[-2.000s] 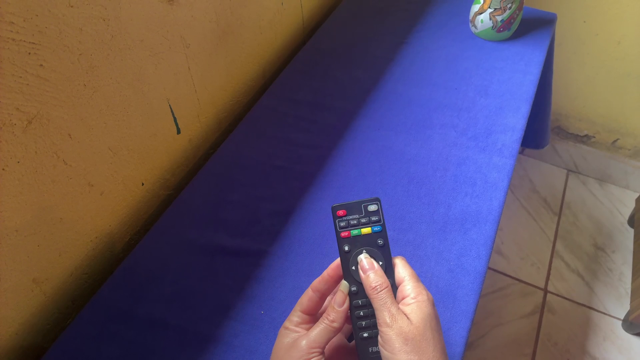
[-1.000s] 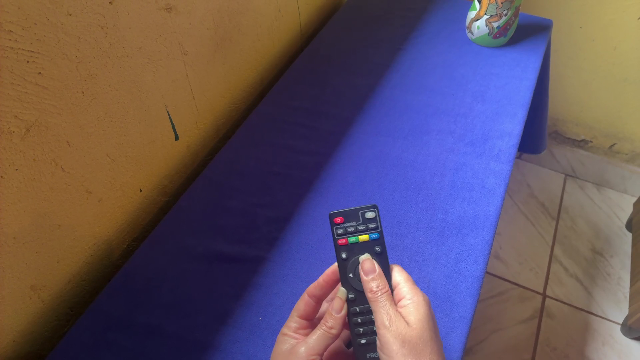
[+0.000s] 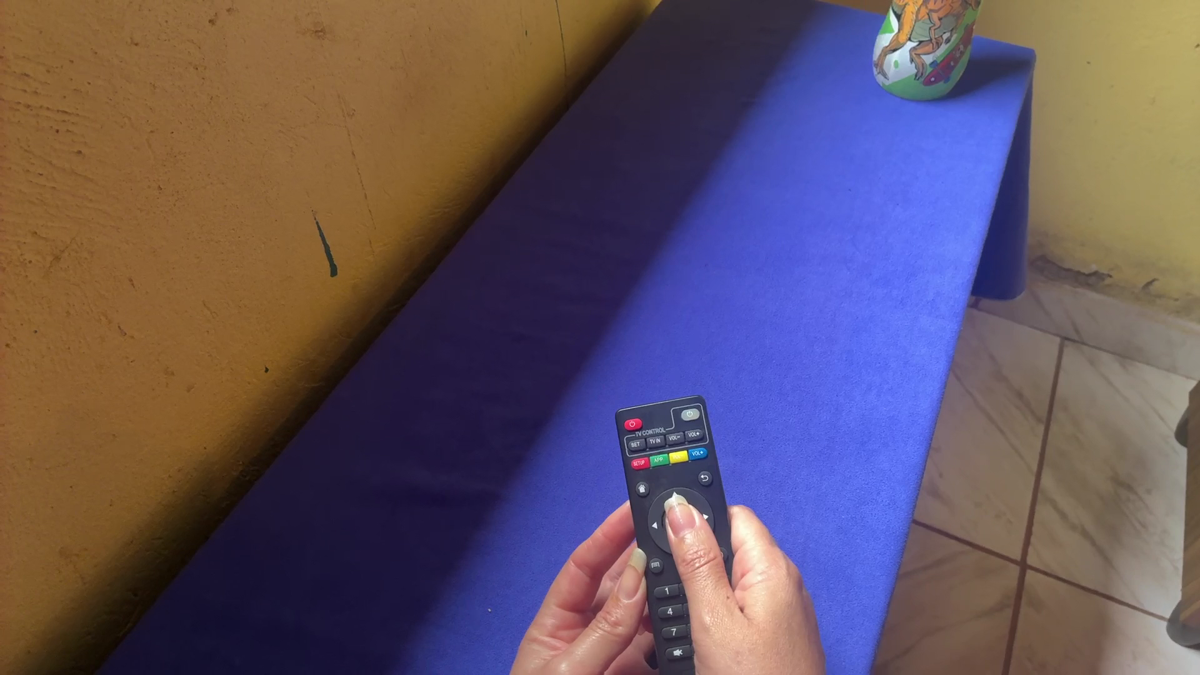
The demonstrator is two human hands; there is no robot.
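A black remote control (image 3: 667, 469) with red, green, yellow and blue buttons is held upright in the lower middle of the view, above a table with a blue cloth (image 3: 778, 309). My left hand (image 3: 595, 605) grips its left side, the thumb along the edge beside the number keys. On the other side, my right hand (image 3: 745, 600) holds the remote, with the thumb resting on the round navigation pad. The fingers behind the remote are mostly hidden, and so is its lower end.
A rounded container with a cartoon print (image 3: 923, 56) stands at the table's far right corner. An orange-yellow wall (image 3: 187, 234) runs along the left side of the table. Floor tiles (image 3: 1106, 469) lie to the right, with part of a wooden piece of furniture (image 3: 1189, 525) at the edge.
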